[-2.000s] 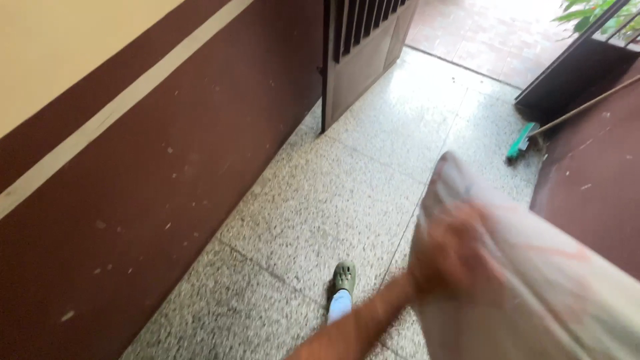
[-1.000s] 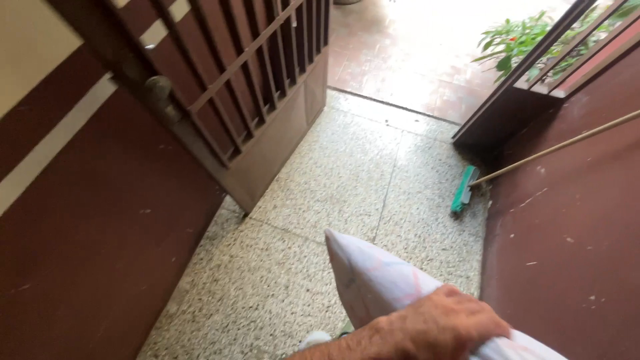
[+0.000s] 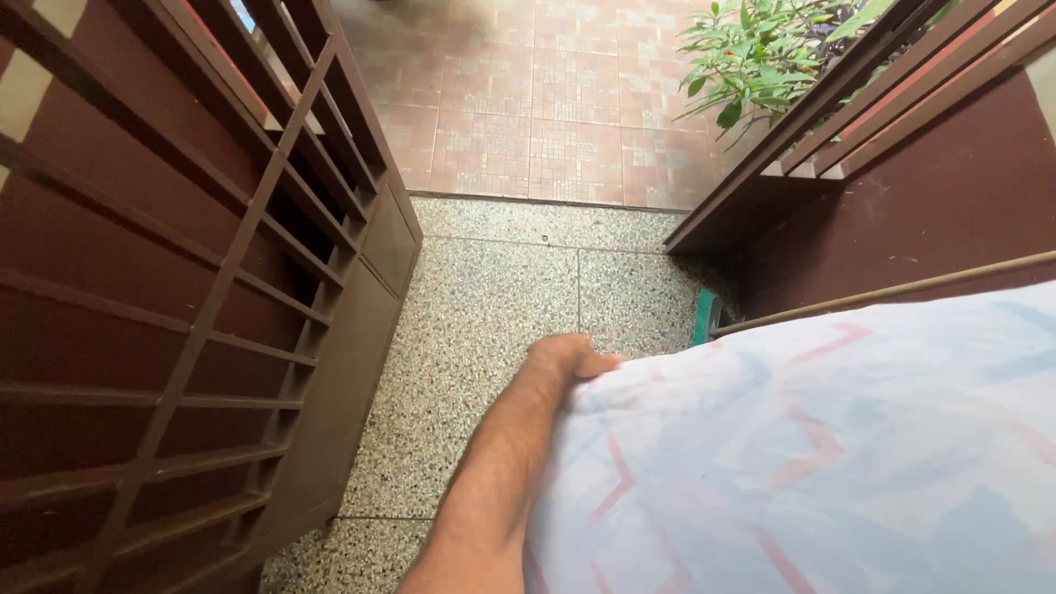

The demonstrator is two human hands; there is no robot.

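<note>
My left hand [image 3: 573,356] grips the upper left corner of a pillow-like cloth item [image 3: 792,445], pale with a faded pink and blue pattern. The forearm comes up from the bottom centre, along the cloth's left edge. Most of the fingers are hidden behind the fabric; the thumb lies at its top edge. The cloth fills the lower right of the view. My right hand is not seen.
A brown metal barred gate [image 3: 330,388] stands on the left. On the right are a dark red wall [image 3: 932,214], a green broom [image 3: 706,316] with a wooden handle and another gate panel [image 3: 792,157]. Beyond the threshold are pinkish tiles [image 3: 569,107] and a leafy plant [image 3: 751,70].
The view has moved forward to the doorway. The cloth item now spreads wide across the lower right, and my left hand holds its corner instead of lying over it.
</note>
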